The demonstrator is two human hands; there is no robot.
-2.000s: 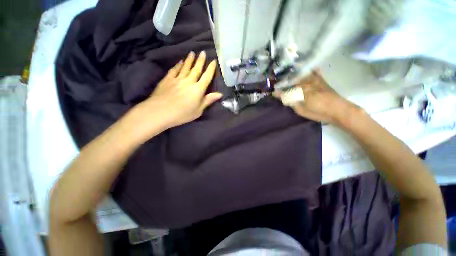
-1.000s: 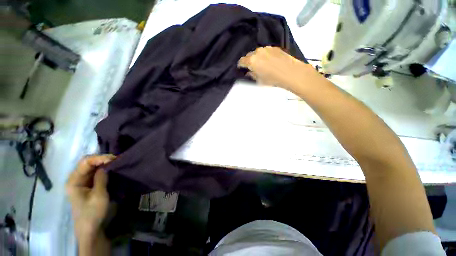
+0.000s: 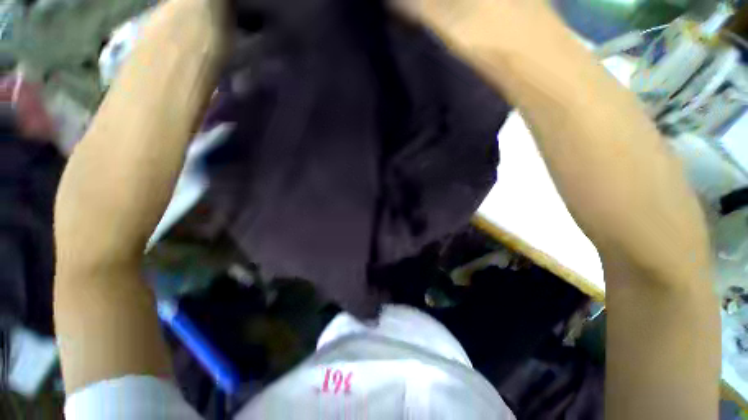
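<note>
A dark purple-brown garment piece [image 3: 312, 180] hangs in front of me, bunched at the top and falling in folds to my chest. Both my forearms are raised on either side of it. My left hand is cut off by the top edge at the upper left of the cloth. My right hand [image 3: 422, 10] is blurred and mostly cut off at the top edge, against the cloth's upper right. The fingers of both hands are hidden, so their grip does not show.
The white table [image 3: 545, 209] with its yellowish edge shows at the right, between cloth and right forearm. Blurred machine parts [image 3: 689, 74] stand at the upper right. A blue bar [image 3: 197, 344] is low at the left. Dark cloth [image 3: 29, 238] is at the far left.
The garment piece has been lifted off the table and now hangs before me. Both hands have risen to the top edge. The view has turned, and the sewing head near the cloth is gone from view.
</note>
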